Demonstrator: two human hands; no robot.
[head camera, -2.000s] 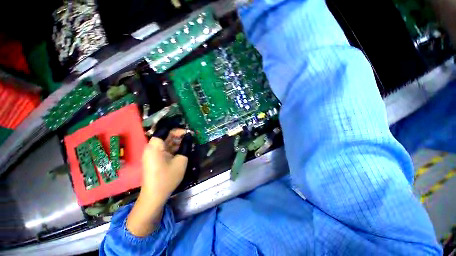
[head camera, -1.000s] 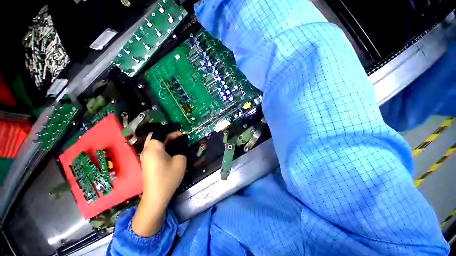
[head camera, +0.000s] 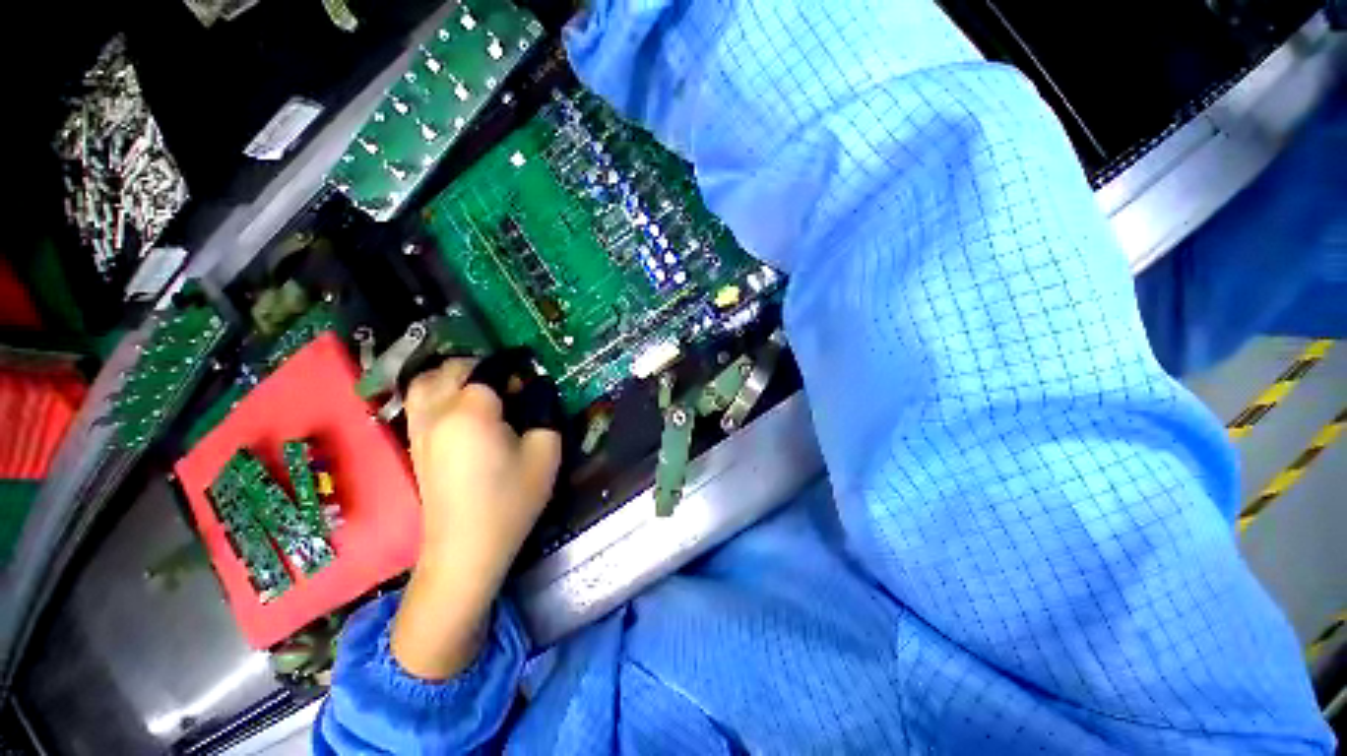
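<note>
The main circuit board (head camera: 517, 251), green with blue and silver components, lies in its black carrier fixture (head camera: 591, 473). My left hand (head camera: 480, 443), with black finger covers, is at the fixture's near left corner beside a clamp (head camera: 393, 359); its fingertips are hidden, so whether it holds anything cannot be told. My right hand is out of sight; only its blue sleeve (head camera: 946, 251) reaches over the board's right side to the top. A red foam sheet (head camera: 355, 443) lies left of my left hand, with small daughter boards (head camera: 251, 517) on it.
A narrow edge board (head camera: 436, 104) lies along the fixture's far side, another (head camera: 163, 369) farther left. Silver parts (head camera: 126, 163) lie in a black bin at upper left. Red sheets (head camera: 37, 421) are stacked at the left edge. A metal rail (head camera: 650, 532) runs along the near side.
The view has shifted, so the boards and red sheet appear farther left than two seconds ago. My left hand stays near the fixture corner, its fingers now turned more away from view.
</note>
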